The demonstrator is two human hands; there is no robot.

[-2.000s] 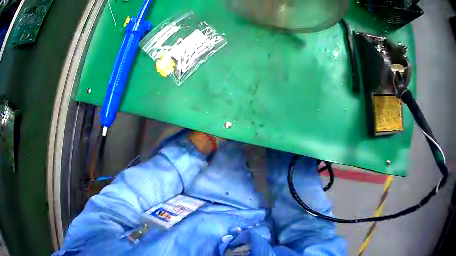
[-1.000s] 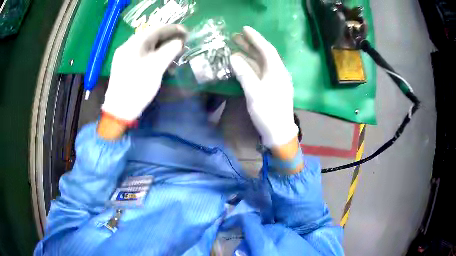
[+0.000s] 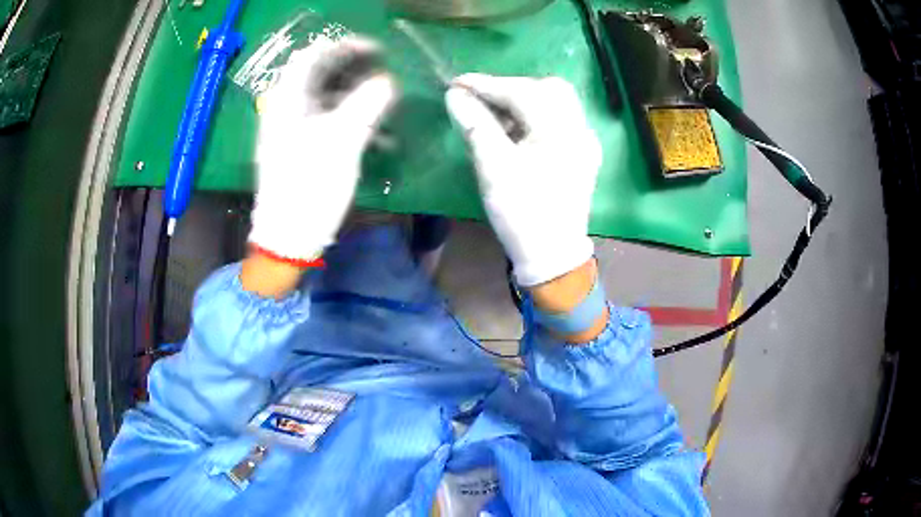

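My left hand, white-gloved with a red band at the wrist, is blurred over the mat's near left part; I cannot tell whether it holds anything. My right hand, white-gloved, is to its right with thumb and fingers pinched. A thin clear item runs up and left from its fingertips, too faint to identify. A clear zip bag with white pieces lies behind my left hand, partly hidden by it. The blue desoldering pump lies left of my left hand, its pale nozzle past the mat's front edge.
The green mat ends just in front of my hands. The iron stand and yellow sponge are at right, with the iron's black cord trailing down over the floor. A black slim tool lies beside the stand. A metal rail runs at left.
Both gloved hands have come up over the mat from below its edge since the oldest frame. The clear bag seen between them a second ago is no longer distinct; the view has shifted slightly.
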